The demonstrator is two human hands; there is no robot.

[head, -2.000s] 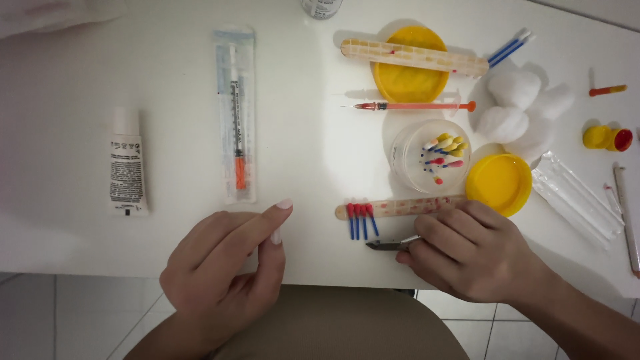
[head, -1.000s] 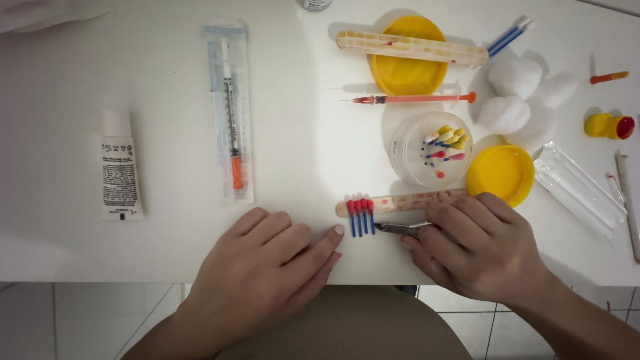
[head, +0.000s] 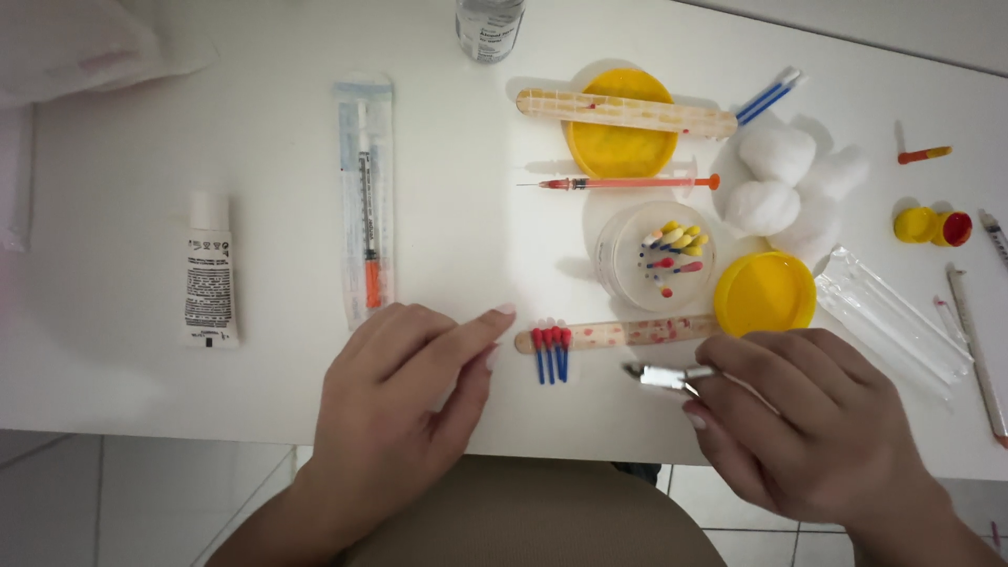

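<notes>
In my right hand is a small metal nipper, its jaws pointing left over the table. My left hand holds nothing visible, index finger extended and thumb apart below it. Between the hands, several red-tipped cotton swabs with blue stems lie side by side across the left end of a stained wooden stick. Above it, a round clear container has yellow-tipped and red-tipped swabs standing in it. A syringe with an orange plunger lies farther up, near a second wooden stick across a yellow lid.
A packaged syringe and a white tube lie left. A clear bottle stands at the top. Cotton balls, blue-stemmed swabs, a yellow round lid, clear plastic wrapping and small yellow cups are right.
The nipper was near the row of red-tipped swabs one second ago; my right hand has drawn it away to the right. My left index finger has lifted away from the swabs.
</notes>
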